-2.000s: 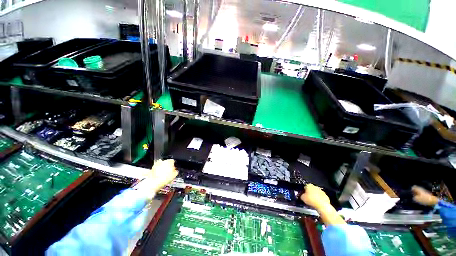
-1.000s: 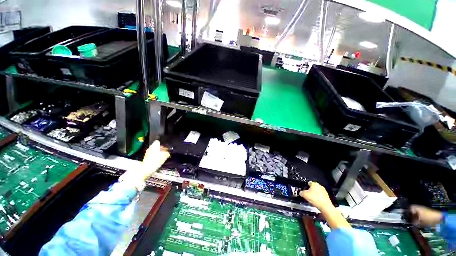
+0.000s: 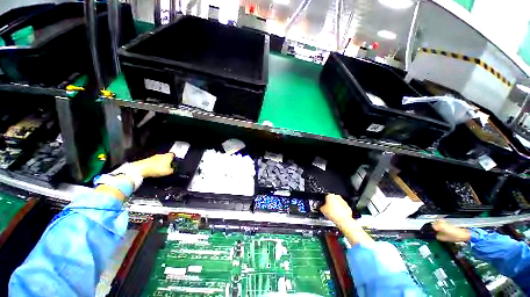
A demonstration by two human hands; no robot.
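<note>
My left hand (image 3: 156,166) reaches into the dark bin area left of the white connectors (image 3: 224,173); its fingertips are dark, and whether they hold a part cannot be told. My right hand (image 3: 337,209) is at the small front bin of mixed components (image 3: 314,206), right of the blue components (image 3: 281,203); its fingertips are hidden or too small to read. The green circuit board (image 3: 244,264) lies below and between my forearms in a pallet with reddish-brown side bars (image 3: 337,261). Grey components (image 3: 280,174) lie in the bin right of the white ones.
Large black totes (image 3: 194,64) stand on the green-matted upper shelf (image 3: 296,98). A white carton (image 3: 390,194) stands at the lower shelf's right. Another person's hand (image 3: 450,231) in a blue sleeve is over the board at right. The pale conveyor rail (image 3: 232,216) runs before the bins.
The view has turned right and down, so shelf and bins sit further left and higher. My left hand has moved deeper toward the bins. My right hand stays at the small front bin.
</note>
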